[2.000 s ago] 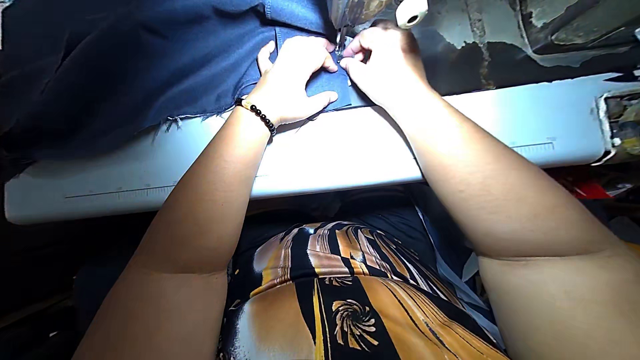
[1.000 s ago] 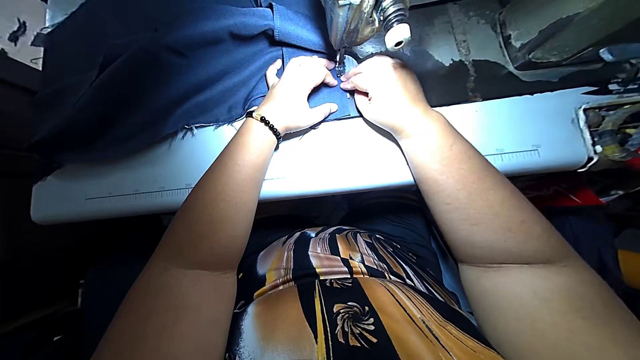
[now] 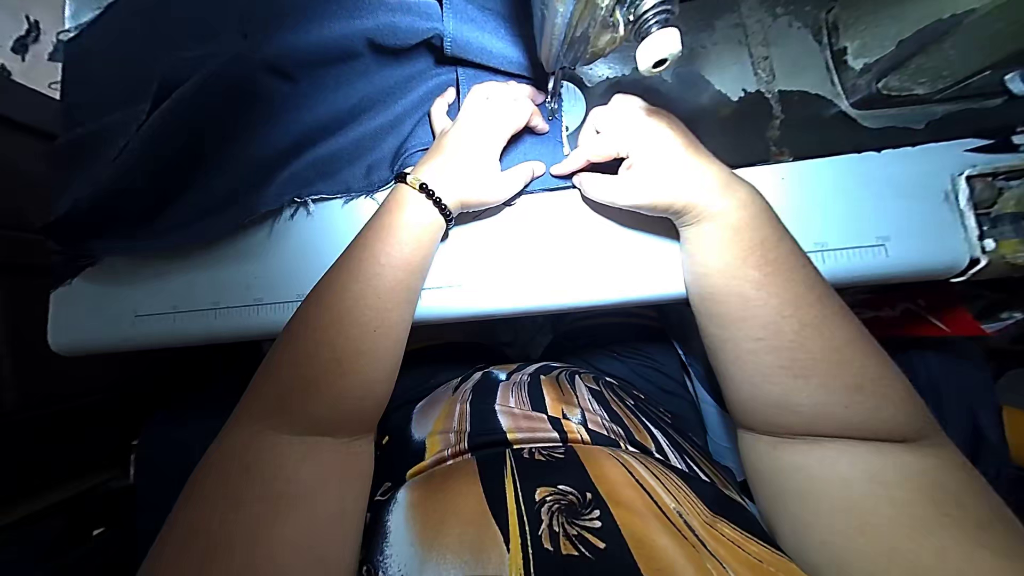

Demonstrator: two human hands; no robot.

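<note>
Dark blue woven fabric spreads from the left to beneath the sewing machine's needle and presser foot. My left hand, wearing a beaded bracelet, lies on it just left of the foot, fingers spread and pressing down. At the fabric's right edge, my right hand touches the near corner with its fingertips, the fingers bent. Whether they pinch the cloth I cannot tell. A round metal cover plate shows beside the foot.
The sewing machine head with a white round knob hangs above the hands. Its worn metal bed extends right. A white table edge with printed ruler marks runs across in front of me. Frayed threads hang at the fabric's near edge.
My right hand has shifted from close beside the presser foot toward the fabric's near corner. My left hand stays on the fabric. The view has shifted somewhat.
</note>
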